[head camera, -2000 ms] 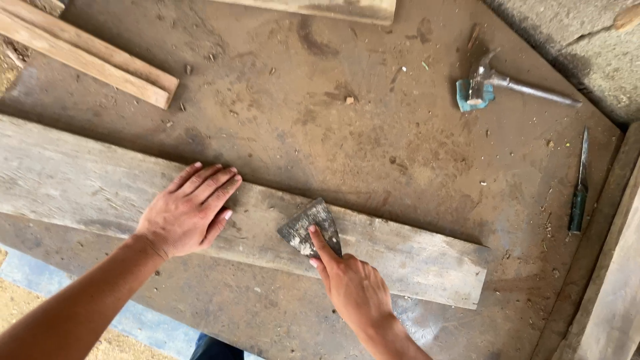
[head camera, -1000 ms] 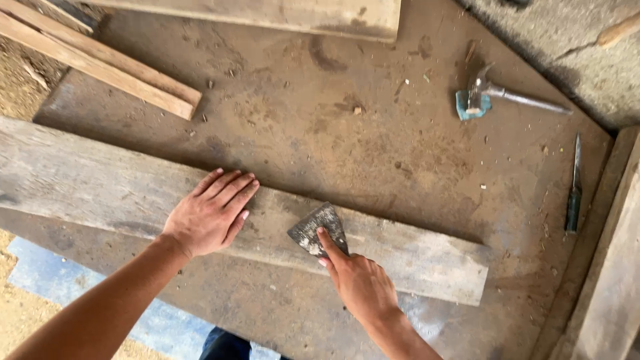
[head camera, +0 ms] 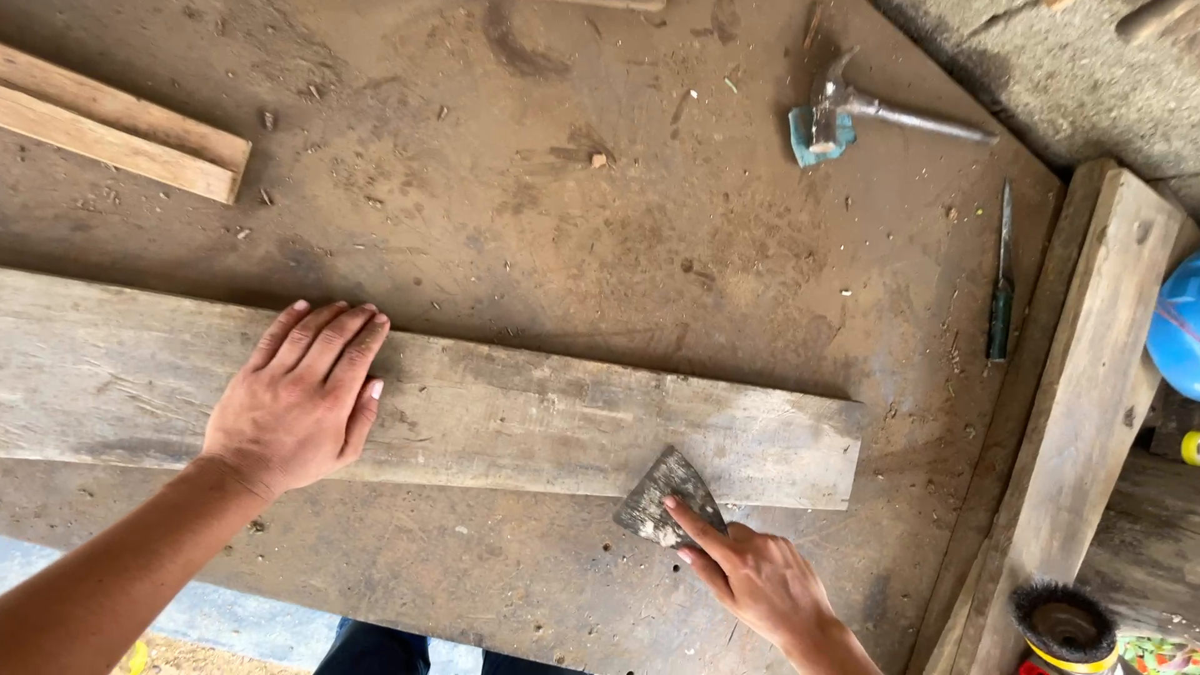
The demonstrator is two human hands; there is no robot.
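Note:
A long weathered wooden board (head camera: 525, 412) lies across the worktable. My left hand (head camera: 295, 394) rests flat on it, left of the middle, with the fingertips at its far edge; it grasps no tool. In my right hand (head camera: 750, 562) is a putty knife (head camera: 670, 502) with a worn, stained triangular blade, the index finger laid on the blade. The blade's tip overlaps the board's near edge toward the right end, and the rest of it is over the tabletop. The knife's handle is hidden inside my hand.
A claw hammer (head camera: 830, 108) lies on a blue-green scrap (head camera: 806, 141) at the back right, near a pointed tool with a dark green handle (head camera: 1001, 314). Wooden strips (head camera: 122, 127) lie at upper left. Timber (head camera: 1078, 375) borders the right side, with a wire cup brush (head camera: 1064, 623) at lower right.
My right hand has moved the putty knife to the right and toward the board's near edge, partly off the board. My left hand stays on the board. The view has shifted somewhat.

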